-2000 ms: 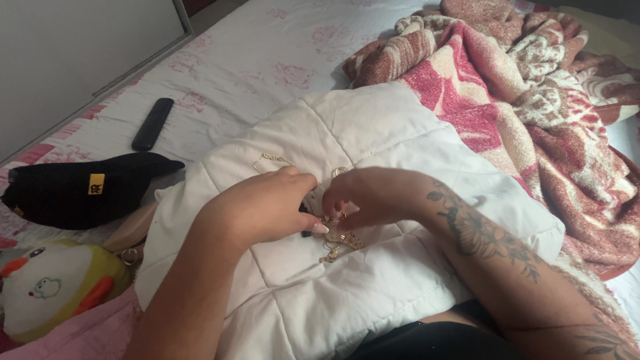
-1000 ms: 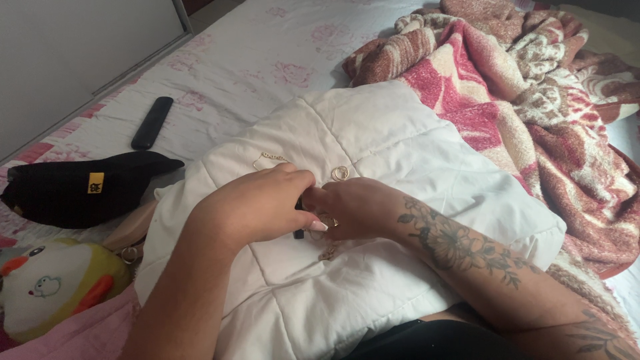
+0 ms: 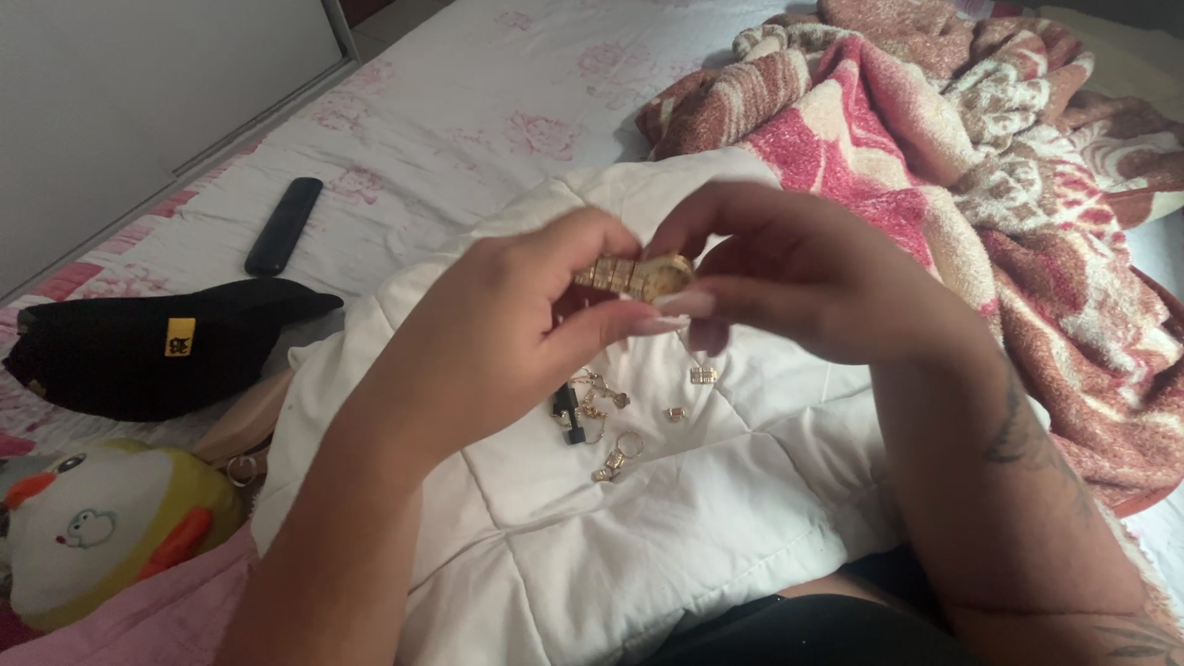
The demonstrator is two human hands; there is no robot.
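Note:
Raised over a white quilt (image 3: pixel 518 536), my left hand (image 3: pixel 518 324) grips the band of a gold-coloured wristwatch (image 3: pixel 634 275). My right hand (image 3: pixel 786 268) pinches the watch at its case end, thumb and fingers around the rim. On the quilt below lie a gold chain (image 3: pixel 597 393) with a small black object (image 3: pixel 569 413) beside it, gold rings (image 3: pixel 629 446), a small gold piece with a stone (image 3: pixel 676 413) and a flat gold pendant (image 3: pixel 703 374). My left hand may hide other pieces.
A black remote control (image 3: pixel 285 227), a black cloth pouch (image 3: pixel 120 351) and a plush toy bird (image 3: pixel 102 527) lie at the left on the floral bedsheet (image 3: pixel 444 120). A ring (image 3: pixel 242 470) is near the toy. A patterned blanket (image 3: pixel 869 139) is heaped at the right.
My hands have lifted off the quilt, and the gold watch now shows between them. The jewellery they covered a second ago is in view below.

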